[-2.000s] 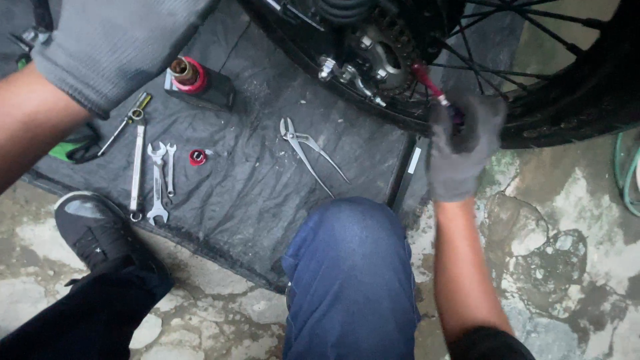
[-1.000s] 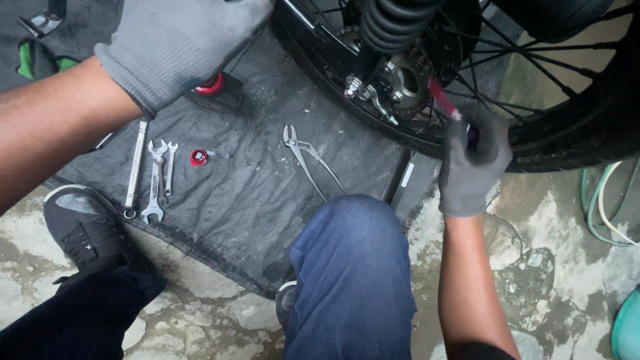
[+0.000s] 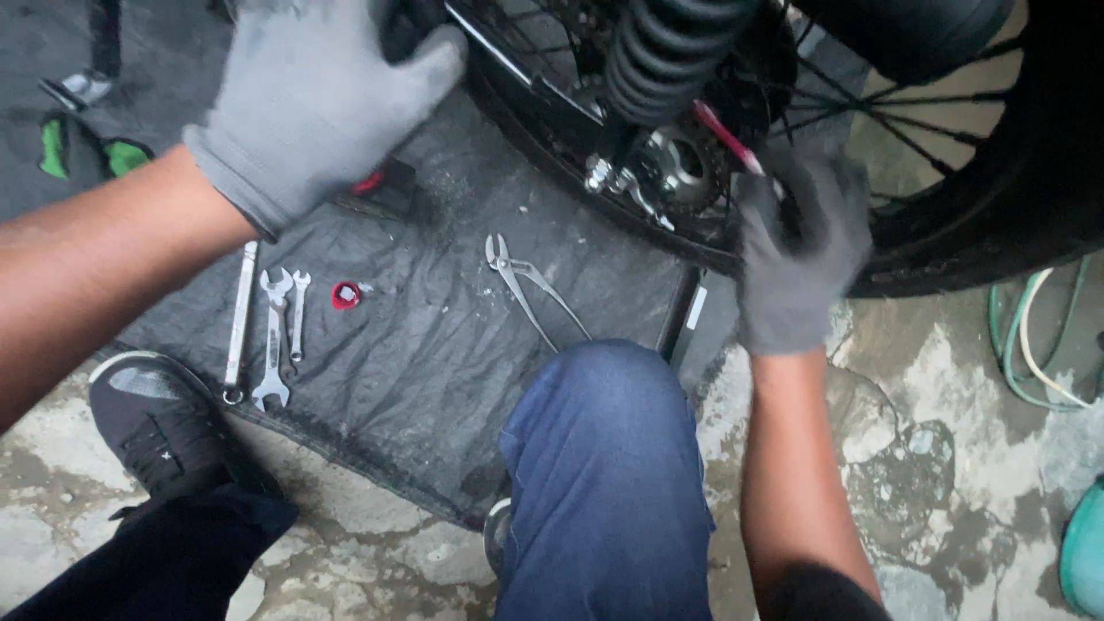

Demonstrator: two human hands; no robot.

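Note:
My right hand (image 3: 798, 246), in a grey glove, is closed around a thin tool with a red shaft (image 3: 727, 138), whose tip points at the chain and rear sprocket (image 3: 681, 168) of a spoked motorcycle wheel (image 3: 940, 276); the blur hides what kind of tool it is. At upper left, my gloved left hand (image 3: 319, 103) reaches beside the tyre, thumb apart; its fingertips are cut off by the top edge, so whether it touches anything is hidden. Between the hands hangs a shock absorber with a ribbed black cover (image 3: 673, 60). An axle nut (image 3: 597, 172) shows below it.
On the black sheet (image 3: 414, 388) lie slip-joint pliers (image 3: 517, 276), several wrenches (image 3: 274, 345) and a red cap (image 3: 346, 295). A dark bottle (image 3: 388, 194) stands partly behind my left hand. My knee (image 3: 608, 431) is near the pliers. A green hose (image 3: 1009, 345) lies at right.
The view has shifted, bringing more of the shock absorber into frame. My right hand still holds the red-shafted tool by the sprocket. My left hand now covers more of the bottle.

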